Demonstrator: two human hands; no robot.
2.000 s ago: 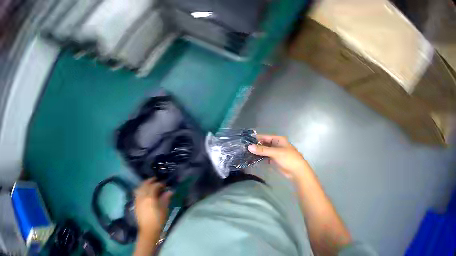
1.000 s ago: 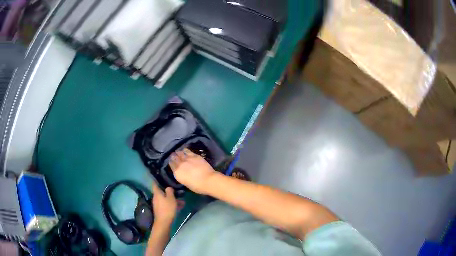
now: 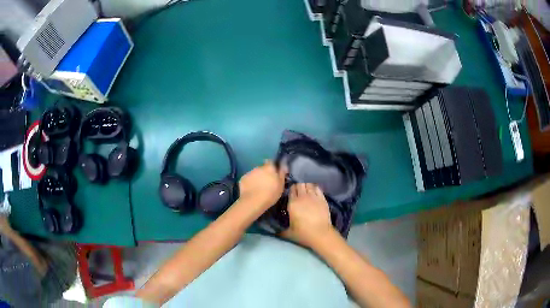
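Observation:
A black moulded blister tray point(image 3: 325, 174) lies tilted on the green bench in front of me, near its front edge. A dark glossy piece shows at its near left part, mostly covered by my hands. My left hand point(image 3: 263, 185) is at the tray's left edge with fingers curled; its grip is blurred. My right hand point(image 3: 309, 210) reaches over the near part of the tray, fingers on or in it; what it touches is hidden. Black over-ear headphones point(image 3: 202, 171) lie as a loop on the bench left of the tray.
More headphones with glossy pieces point(image 3: 108, 144) lie at left, near a red-white ringed mat point(image 3: 30, 150). A blue and white instrument point(image 3: 99, 57) stands behind them. Box sleeves point(image 3: 404, 54) and flat retail boxes point(image 3: 452, 138) stand at right. Cartons point(image 3: 449, 252) are lower right; another person's arm and a red stool point(image 3: 105, 271) are lower left.
The view has swung left and straightened. The clear plastic bag in my right hand two seconds ago is out of sight. Both hands are now together at the tray.

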